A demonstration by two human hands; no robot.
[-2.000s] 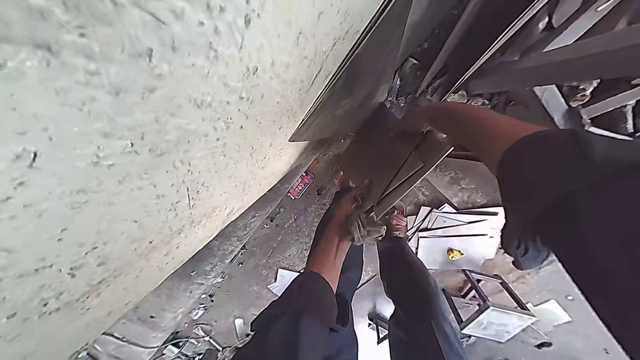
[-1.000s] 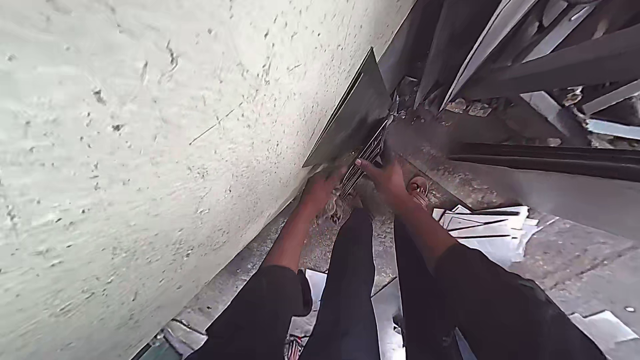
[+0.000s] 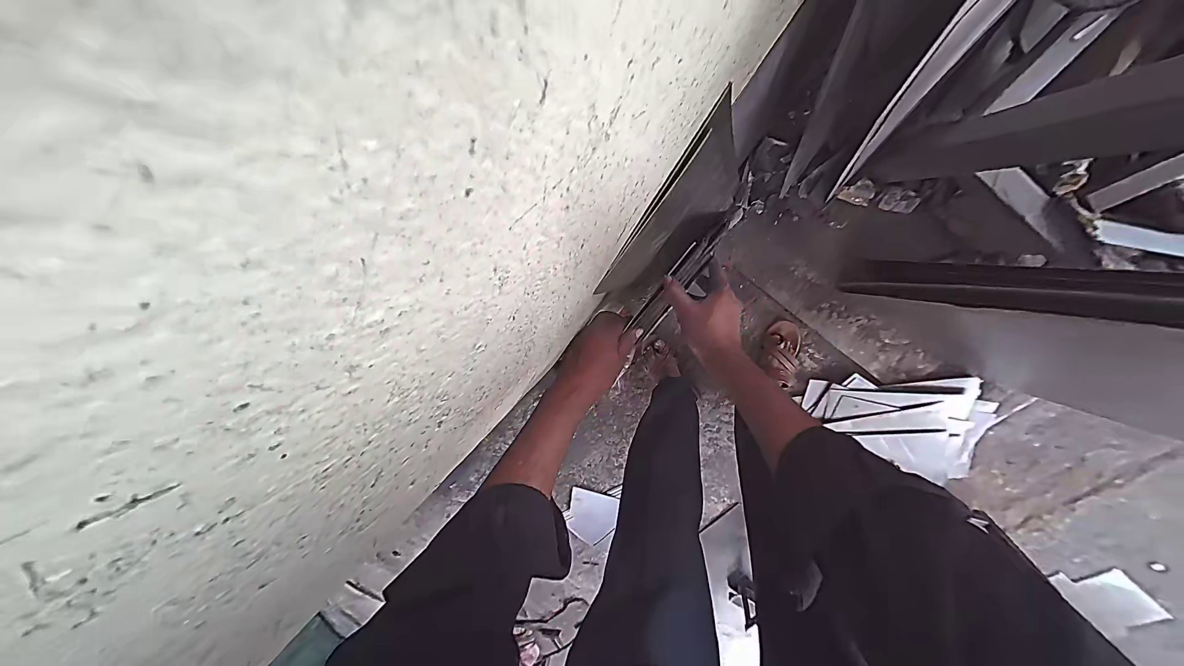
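Note:
Both hands hold a stack of thin flat sheets point(image 3: 683, 270), seen nearly edge-on close to the wall. My left hand point(image 3: 606, 340) grips the near end of the stack, by the foot of the wall. On its right side, my right hand point(image 3: 708, 314) holds it with the thumb along the edges. Just beyond the stack, a larger dark flat panel point(image 3: 684, 203) leans against the wall. The material of the sheets cannot be told. Parts of the fingers are hidden behind the sheets.
A rough pale wall point(image 3: 324, 277) fills the left. Dark metal beams and frames point(image 3: 1045, 120) lie at the upper right, with rubble among them. White sheets point(image 3: 906, 421) are heaped on the floor right of my feet; another pale piece point(image 3: 1110, 597) lies at the lower right.
Two seconds ago the sheets showed their broad face and my right hand was at their far end; now they are nearly edge-on between my hands. The view has shifted.

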